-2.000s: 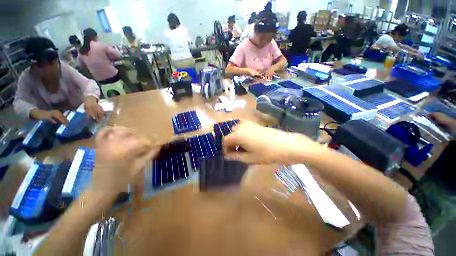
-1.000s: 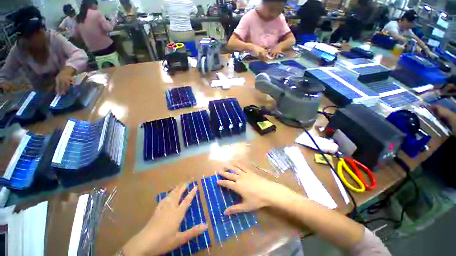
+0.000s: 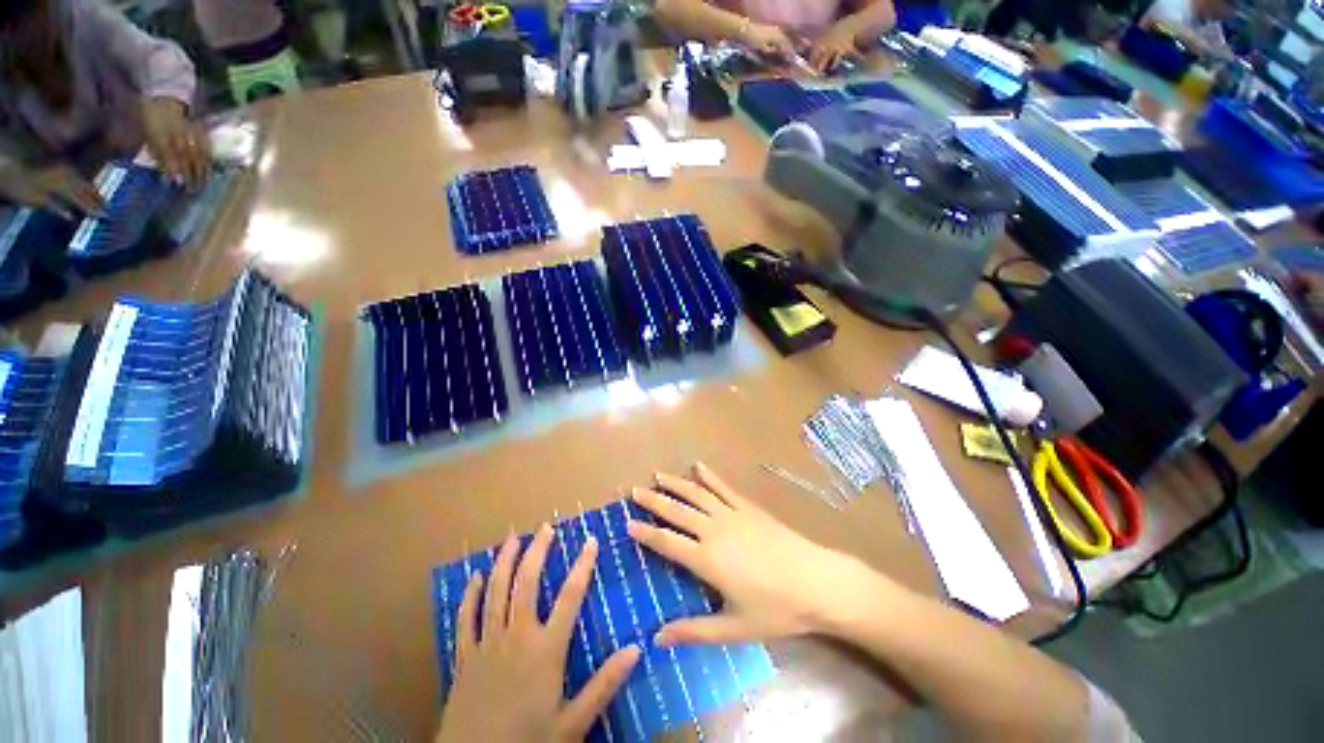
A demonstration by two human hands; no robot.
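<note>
Two blue solar cells with pale lines lie side by side on the brown tabletop [image 3: 334, 581], their edges close together, so they look like one sheet [image 3: 603, 581]. My left hand [image 3: 523, 646] lies flat on the left cell, fingers spread. My right hand [image 3: 733, 566] lies flat on the right cell, fingers spread and thumb pointing left. Neither hand grips anything. The lower edge of the cells is partly hidden by my left hand and the picture's rim.
Cell stacks [image 3: 436, 360] stand on a pale mat behind my hands. Finished cell strings [image 3: 160, 392] and long ribbon [image 3: 225, 653] are at left. Short ribbons [image 3: 845, 440], a white strip [image 3: 951, 508], red-yellow pliers [image 3: 1086, 497], a grey machine [image 3: 929, 218] and the soldering station [image 3: 1140, 356] are at right.
The two cells, earlier apart with a gap, now lie close together under my hands. My hands first were over the stacks, then came down onto the cells. The view has tilted down.
</note>
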